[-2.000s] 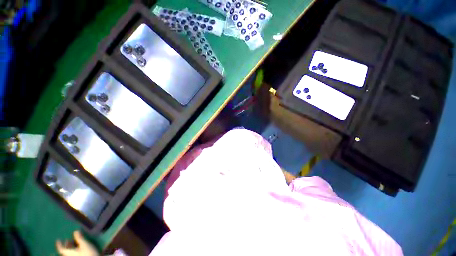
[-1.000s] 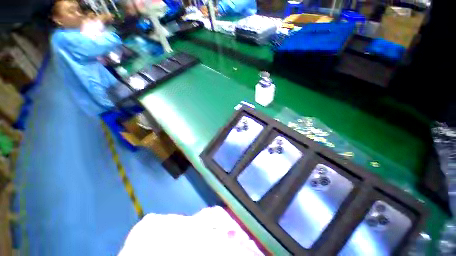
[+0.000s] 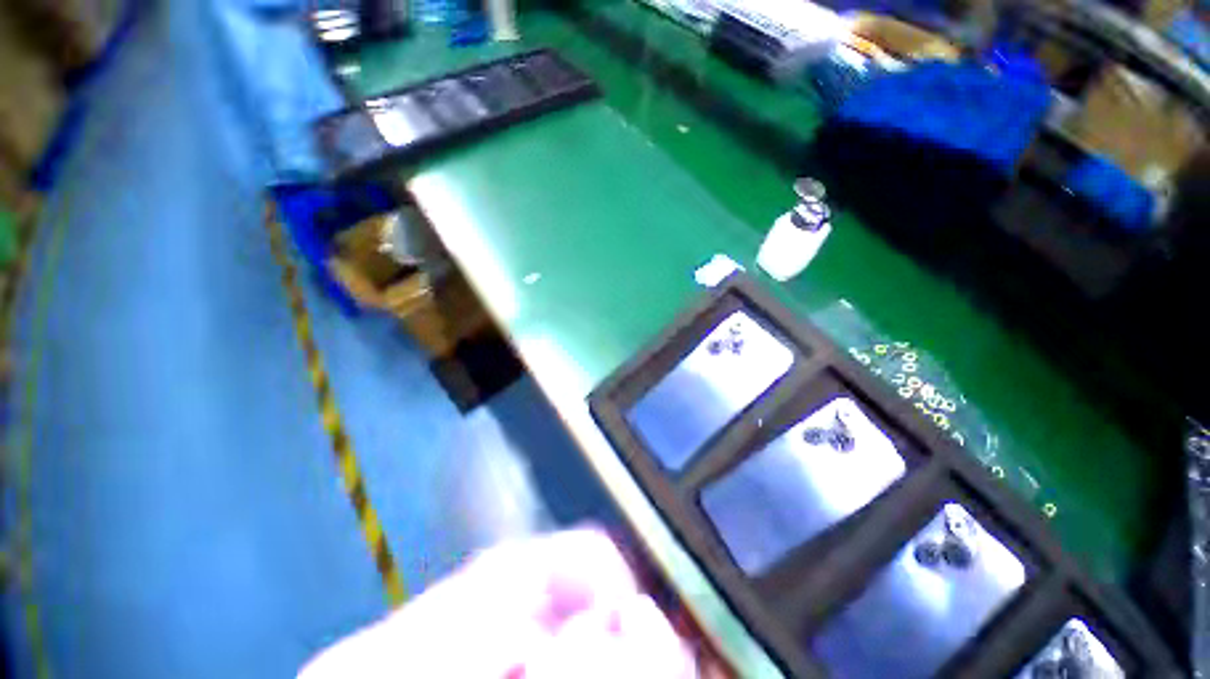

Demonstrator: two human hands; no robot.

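Note:
A black foam tray lies slantwise on the green bench at the lower right, cut off by the bottom edge. Several phone back covers lie in its compartments, silvery blue, such as this phone back cover, each with a dark camera cluster at its upper end. Loose small gold and white rings lie on clear plastic film behind the tray. Neither of my hands is in the picture. Only a pink sleeve or garment shows at the bottom, overexposed.
A white pump bottle and a white wipe stand behind the tray. Another foam tray lies up the bench, beside a person in blue. A cardboard box and blue bin are below the bench edge. Blue bags are at the back right.
The view has swung from the side tray and ring strips to along the bench. Since one second ago the tray and bottle have shifted right in view. The hand seen two seconds ago is gone.

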